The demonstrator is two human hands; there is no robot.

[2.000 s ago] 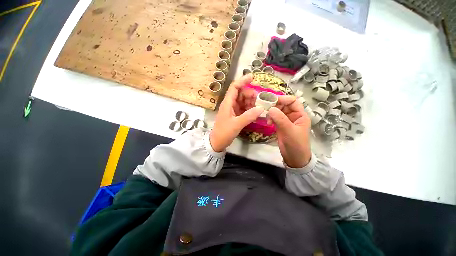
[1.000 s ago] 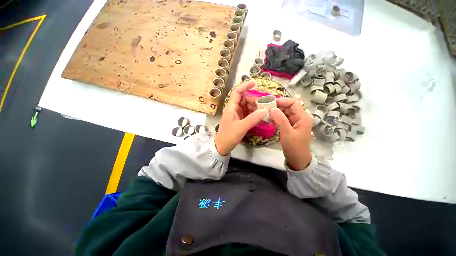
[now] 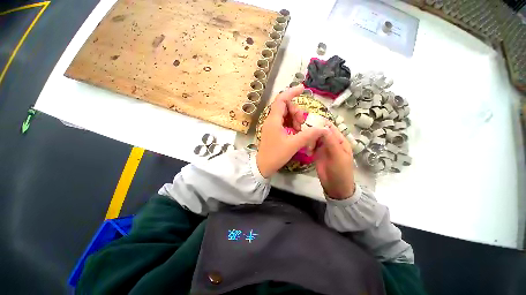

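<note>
A pale ring is held between the fingertips of both my hands, partly hidden by them. My left hand grips it from the left with thumb and fingers. My right hand grips it from the right. Bright pink material shows under and between my hands. The mottled yellow-black cushion lies below, mostly covered by my hands. The heap of loose grey-beige rings is just to the right.
The brown wooden board lies left, with rings along its right edge. Several rings stand near the table's front edge. A dark crumpled cloth lies beyond the cushion. A pale sheet with one ring is farther back.
The ring was upright with its opening showing; now it is tilted and its opening is hidden. My hands have closed in around it, and more pink shows at its upper left.
</note>
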